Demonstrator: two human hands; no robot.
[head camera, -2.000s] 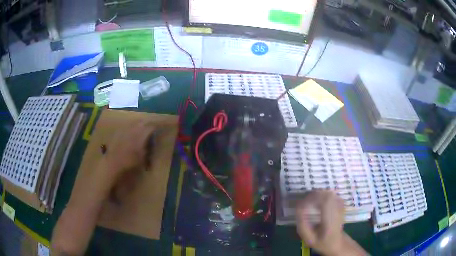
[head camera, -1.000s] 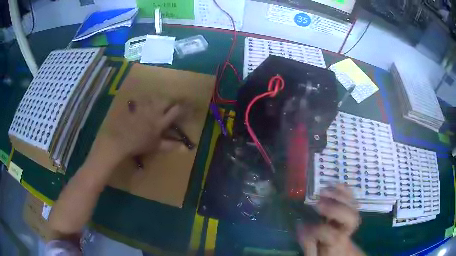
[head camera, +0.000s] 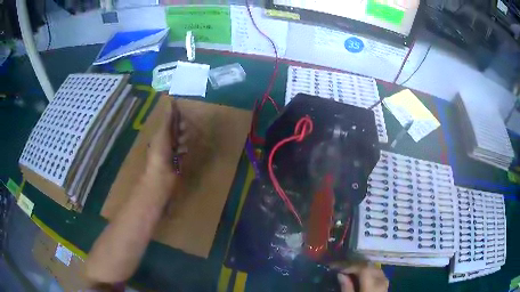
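My left hand (head camera: 164, 151) is over the brown board (head camera: 219, 128), turned on edge, with a dark thin strip of parts (head camera: 176, 128) along its fingers; blur hides the exact grip. My right hand (head camera: 368, 279) is low at the bottom edge, partly cut off, in front of the black test fixture (head camera: 359, 137). Its fingertips are near the fixture's front end; whether they hold a small part cannot be told. The toggle clamp's red handle (head camera: 320, 219) lies toward me. A red looped wire (head camera: 275, 171) runs over the fixture.
Stacked parts trays (head camera: 405, 208) stand right of the fixture, with another tray (head camera: 482, 228) beside them and one behind the fixture (head camera: 333, 85). A tilted tray stack (head camera: 74, 125) is at the left. A clear plastic box (head camera: 227, 76) and yellow-white paper (head camera: 413, 114) lie at the back.
The view has shifted. My left hand has turned on edge, and the dark strip now runs upright along its fingers instead of lying beneath them. My right hand has moved lower, toward the fixture's front.
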